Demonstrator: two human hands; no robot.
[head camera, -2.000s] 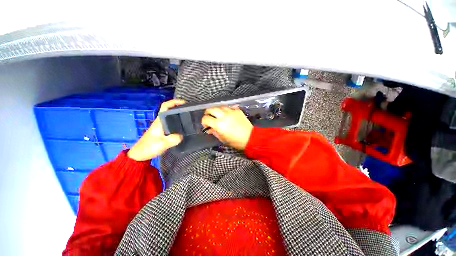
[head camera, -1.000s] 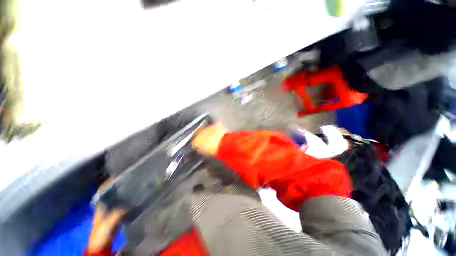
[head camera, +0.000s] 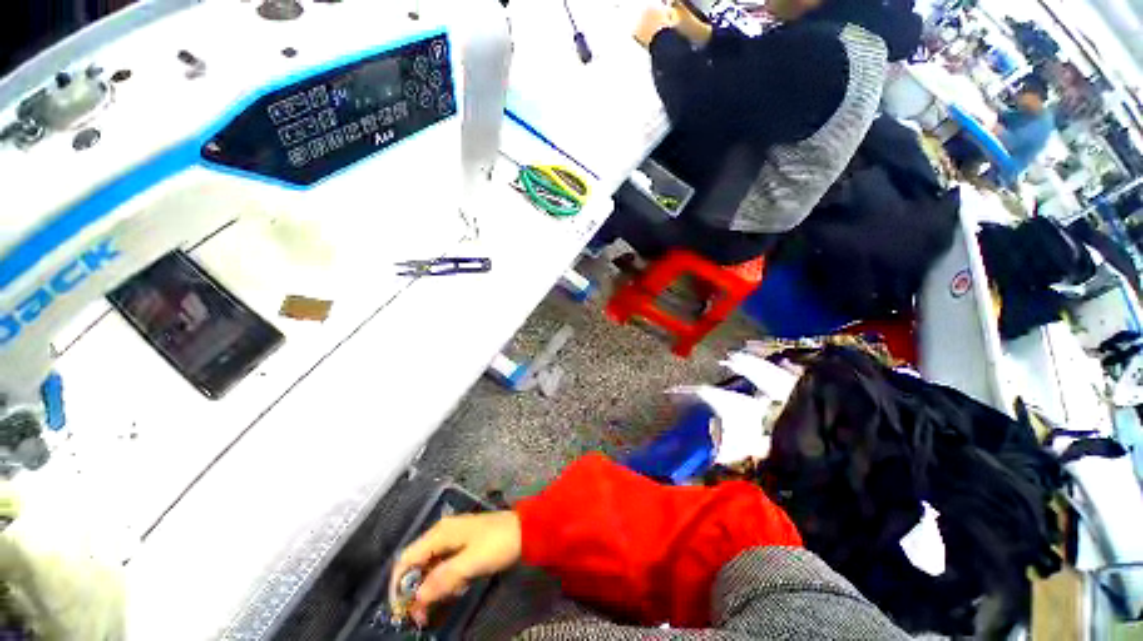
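My right hand (head camera: 458, 560) is low in the picture, over the dark parts tray (head camera: 439, 511). Its thumb and fingers pinch a small round silvery piece, which looks like a bobbin (head camera: 409, 584). The tray lies below the table's front edge, cut off by the bottom of the picture, with small shiny things in it. My left hand is not in view.
On the white table (head camera: 364, 363) are a phone (head camera: 198, 323), a brown piece (head camera: 306, 308), snips (head camera: 444, 266), green-and-yellow-handled scissors (head camera: 552, 188) and a blue piece (head camera: 53, 401). The Jack machine (head camera: 151, 188) is at left. Beyond are a person (head camera: 752, 119), red stool (head camera: 683, 298) and dark fabric (head camera: 896, 463).
The view has swung right and up, bringing the machine and neighbouring person into view. My left hand has left the picture. My right hand now shows a small round piece in its fingers.
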